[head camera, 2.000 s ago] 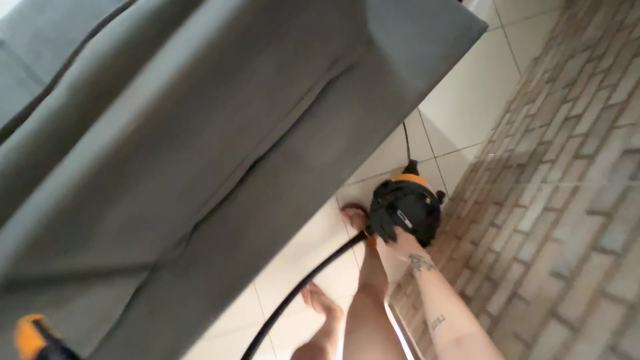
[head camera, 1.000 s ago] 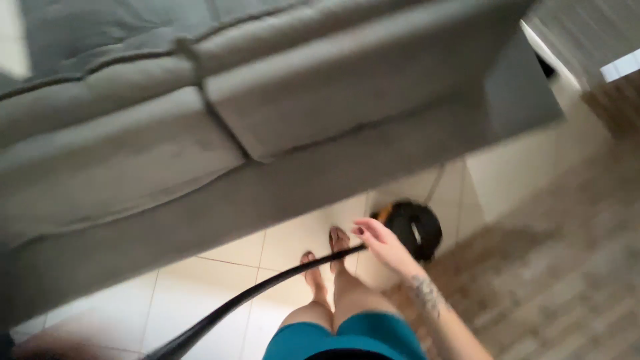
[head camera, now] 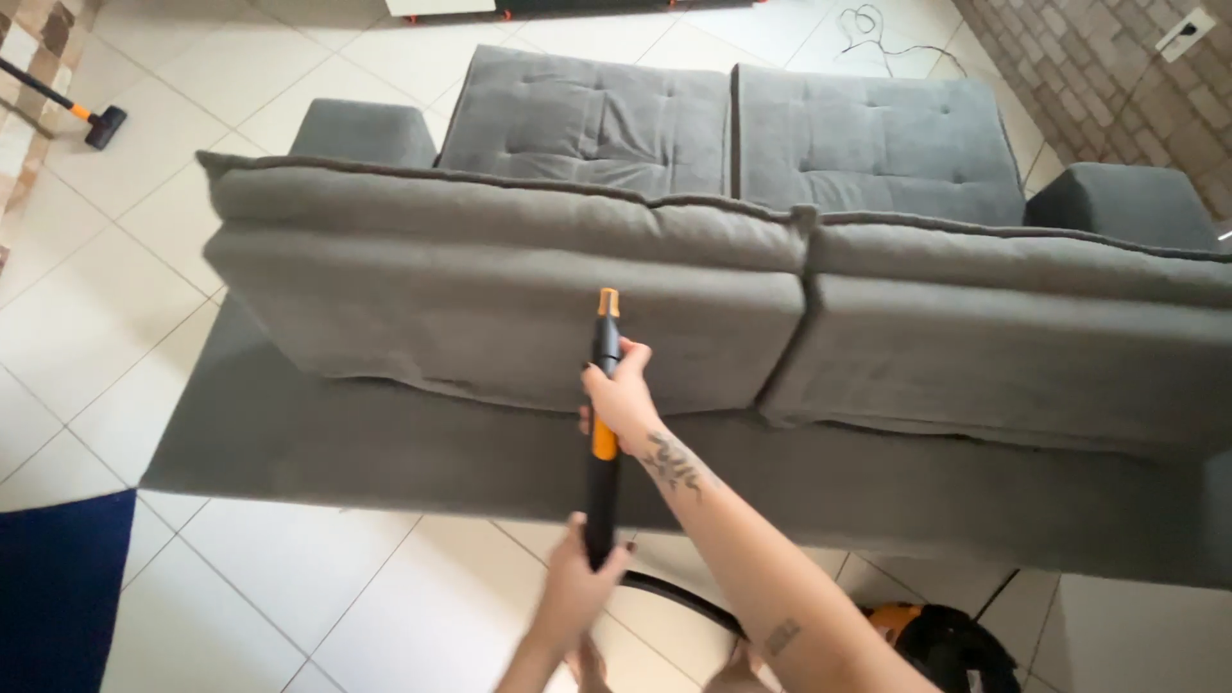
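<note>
Both hands grip a black and orange vacuum cleaner hose handle (head camera: 603, 443), which points away from me over the back of a grey fabric sofa (head camera: 520, 308). My right hand (head camera: 621, 390) is closed around its upper part, just below the orange-tipped nozzle (head camera: 608, 302). Lower down, my left hand (head camera: 582, 577) holds the black section near the hose. From there the black hose (head camera: 683, 597) curves right, passing behind my right forearm. The black and orange vacuum cleaner body (head camera: 948, 645) sits on the floor at the lower right, partly cut off by the frame.
White floor tiles (head camera: 289, 587) surround the sofa. A floor brush head on a tube (head camera: 104, 126) lies at the upper left. Dark blue fabric (head camera: 63, 587) shows at lower left. A loose cable (head camera: 871, 38) lies beyond the sofa, near a brick-patterned wall (head camera: 1078, 87) with an outlet (head camera: 1184, 34).
My right hand has left the vacuum body, where it was two seconds ago, and now grips the hose handle. Both hands are now together on the handle. The view has shifted to show the whole sofa.
</note>
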